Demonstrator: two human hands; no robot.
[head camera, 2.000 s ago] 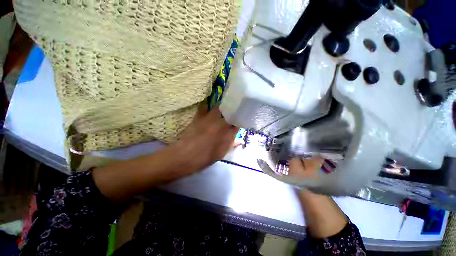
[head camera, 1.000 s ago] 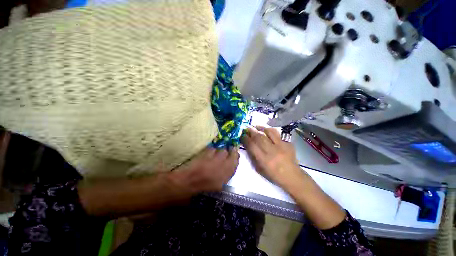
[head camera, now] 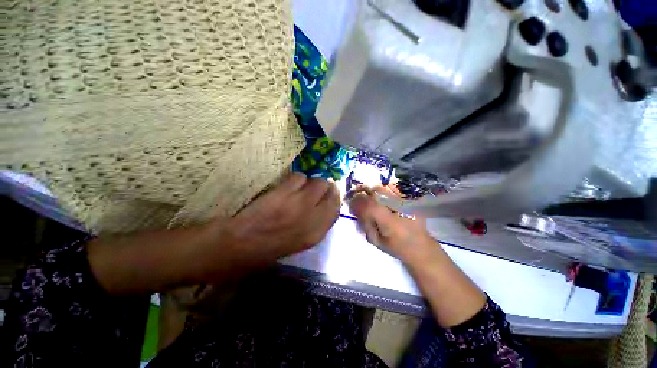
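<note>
The cream straw tote bag (head camera: 158, 108) fills the left of the head view. Its blue-teal lining (head camera: 320, 154) with yellow-green flowers shows at the bag's right edge and runs to the lit needle area. My left hand (head camera: 299, 212) is closed on the edge of the lining and bag, just left of the needle. My right hand (head camera: 385, 223) is at the front of the needle area, fingers bent close to the lining; whether they grip it is unclear. The sewing machine head (head camera: 447, 93) is blurred and hides the needle.
Red-handled snips (head camera: 475, 227) lie on the machine bed, partly hidden by the head. A blue object (head camera: 612, 293) with a dark and red piece beside it lies at the table's right end. The white table (head camera: 346, 251) has a marked front edge. Woven material (head camera: 632, 338) shows at the lower right.
The bag has shifted and turned, with its coarse weave and a flat band now facing up. Both hands stay by the needle. The machine head looks larger and covers most of the snips.
</note>
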